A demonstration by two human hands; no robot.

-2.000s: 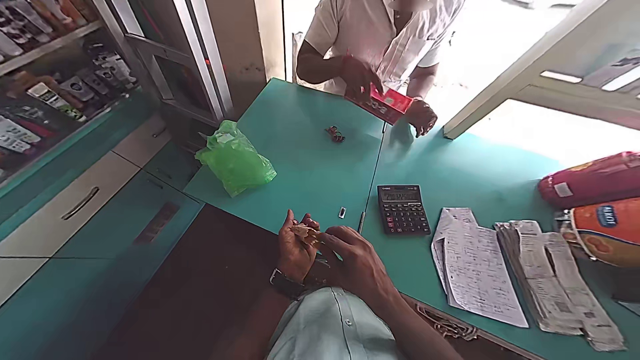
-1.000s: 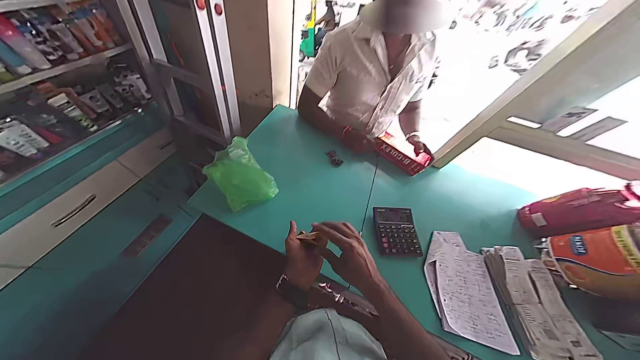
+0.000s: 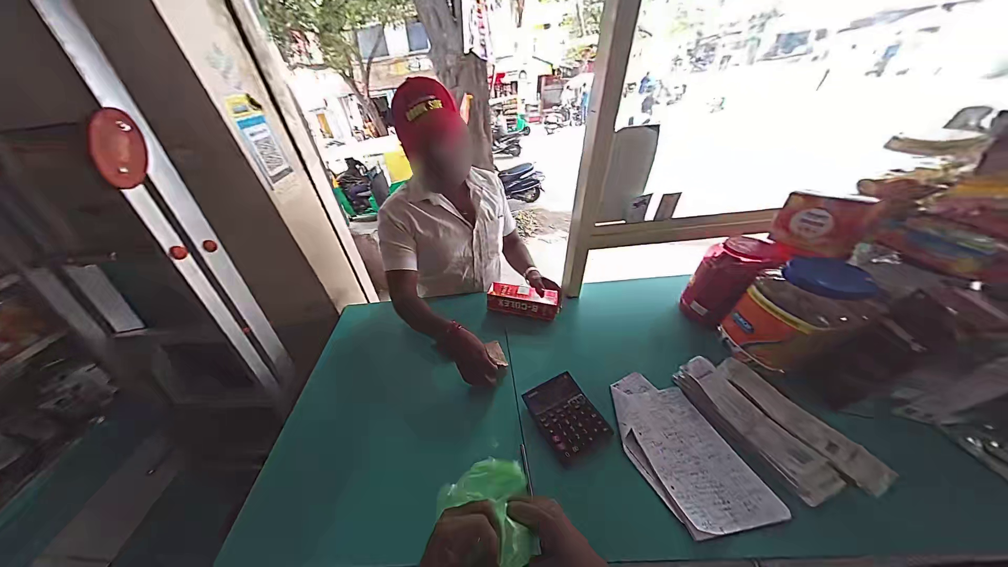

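Observation:
A crumpled green plastic bag (image 3: 490, 478) is held between my two hands at the bottom middle, over the near part of the counter. My left hand (image 3: 462, 535) grips its left side and my right hand (image 3: 551, 529) pinches its right side. Across the counter a person in a white shirt (image 3: 453, 244) and red cap holds a small brownish paper-like item (image 3: 496, 353) in one hand. That person's other hand rests on a red printed carton (image 3: 524, 301).
A black calculator (image 3: 566, 417) lies on the green counter (image 3: 354, 472). Right of it are handwritten sheets (image 3: 701, 457) and bundled papers (image 3: 787, 425). Plastic jars, one blue-lidded (image 3: 795, 319), stand at the back right. A metal-framed door (image 3: 169, 228) is at the left.
The green bag, earlier lying on the counter's left side, is now in my hands. The small item earlier in my hands is gone from them. The other person now reaches forward over the counter. The view has tilted up.

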